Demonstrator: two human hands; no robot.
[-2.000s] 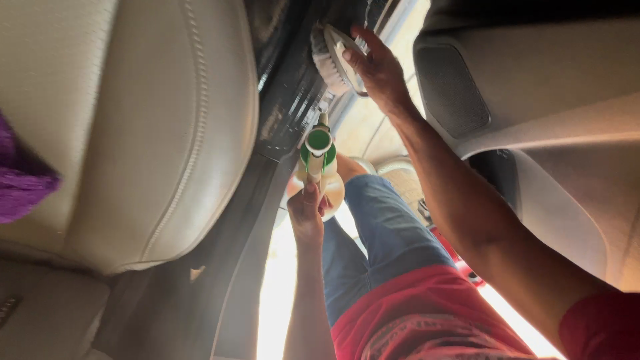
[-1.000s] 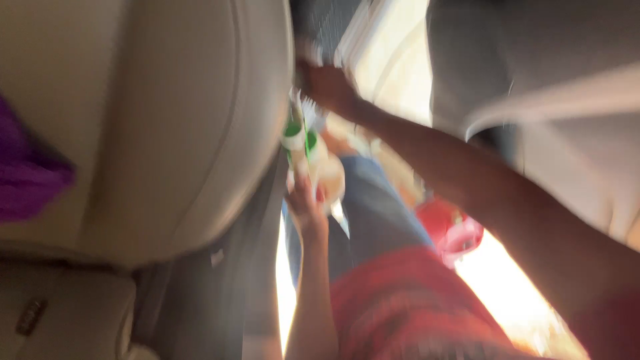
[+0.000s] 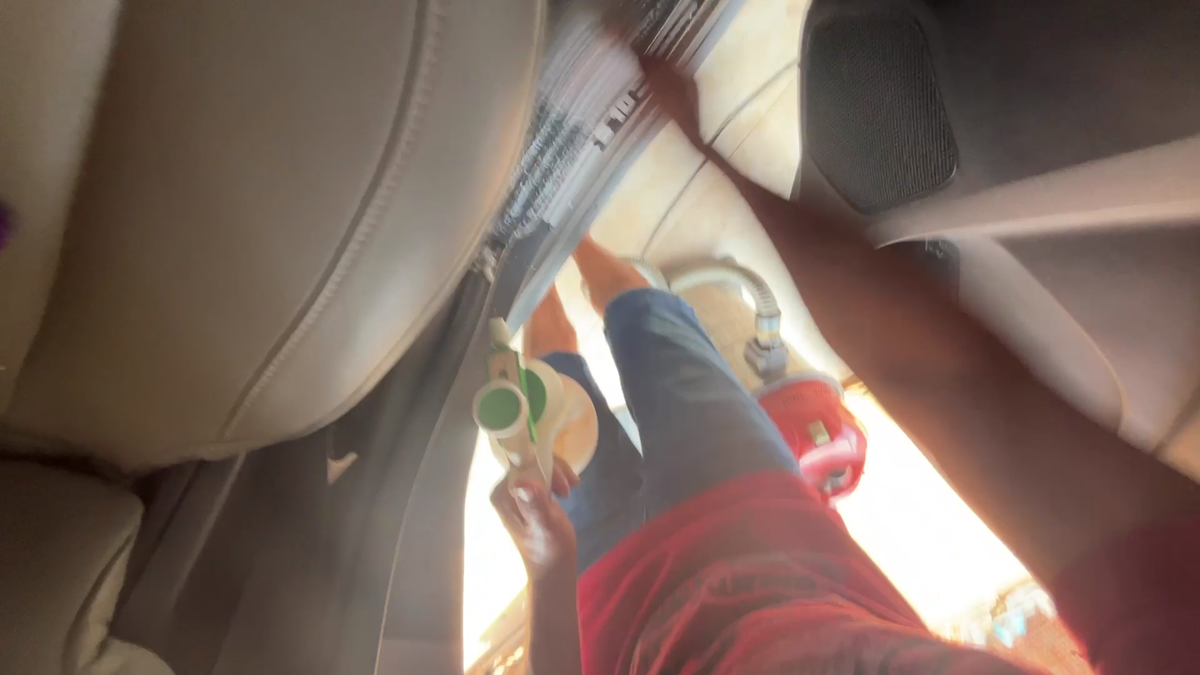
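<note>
My left hand (image 3: 539, 520) is closed around the neck and trigger part of a pale plastic spray bottle (image 3: 570, 427) with green parts, held above my legs. At the top, my right hand (image 3: 656, 66) is strongly blurred, its fingers hard to make out. Beside it a blurred pale brush (image 3: 595, 70) lies against the car's door sill (image 3: 562, 169). White foam or wet streaks mark the dark, ribbed surface of the sill.
A light leather car seat (image 3: 281, 187) fills the left side. To the right is the open door's inner panel with a speaker grille (image 3: 881, 112). On the tiled floor stands a red vacuum-like machine (image 3: 816, 431) with a pale hose (image 3: 741, 272).
My right hand and the brush have moved up along the sill from where they were two seconds ago. The spray bottle stays in my left hand. The view has shifted, showing more of the red machine.
</note>
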